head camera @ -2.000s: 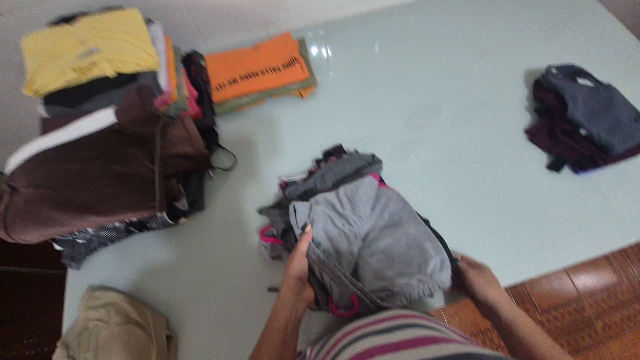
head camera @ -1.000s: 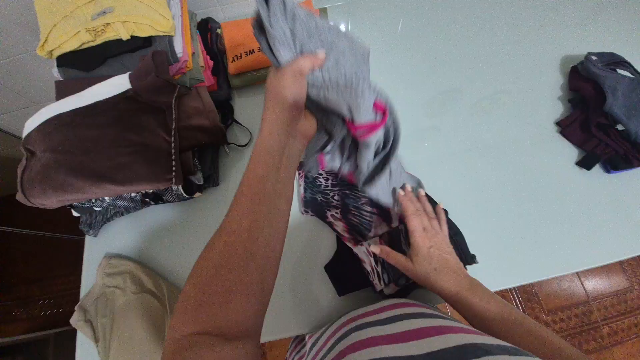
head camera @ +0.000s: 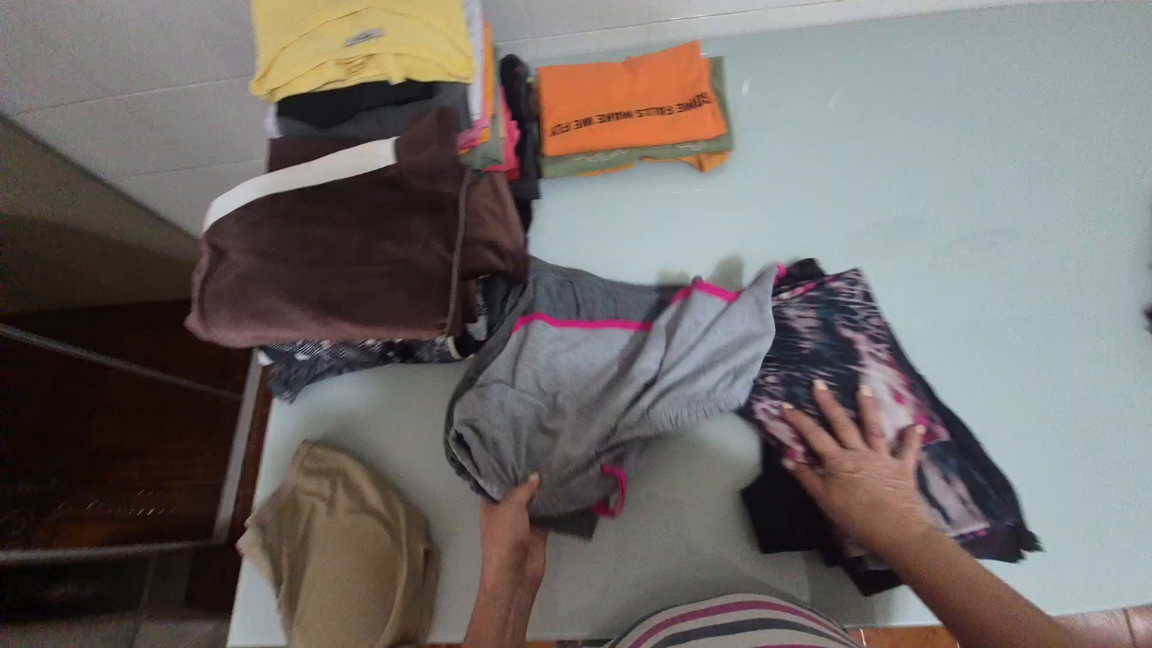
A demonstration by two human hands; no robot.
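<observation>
A grey garment with pink trim (head camera: pixel 585 387) lies spread on the pale table between the brown clothes and a patterned pile. My left hand (head camera: pixel 515 540) grips its lower left edge, thumb on top. My right hand (head camera: pixel 859 481) rests flat, fingers spread, on a dark and pink patterned garment (head camera: pixel 819 324); black cloth (head camera: pixel 783 513) shows beneath it. The far right end of the grey garment touches the patterned one.
At the left stand a folded brown garment with a white stripe (head camera: pixel 342 252) and a stack topped by a yellow shirt (head camera: pixel 360 45). Behind lies a folded orange shirt (head camera: pixel 630 103) bearing print. A beige garment (head camera: pixel 351 549) sits at the table's near left corner.
The grey garment was on the middle pile, then raised in my left hand; now it lies left of the patterned garment. My right hand has stayed on the pile since a second ago.
</observation>
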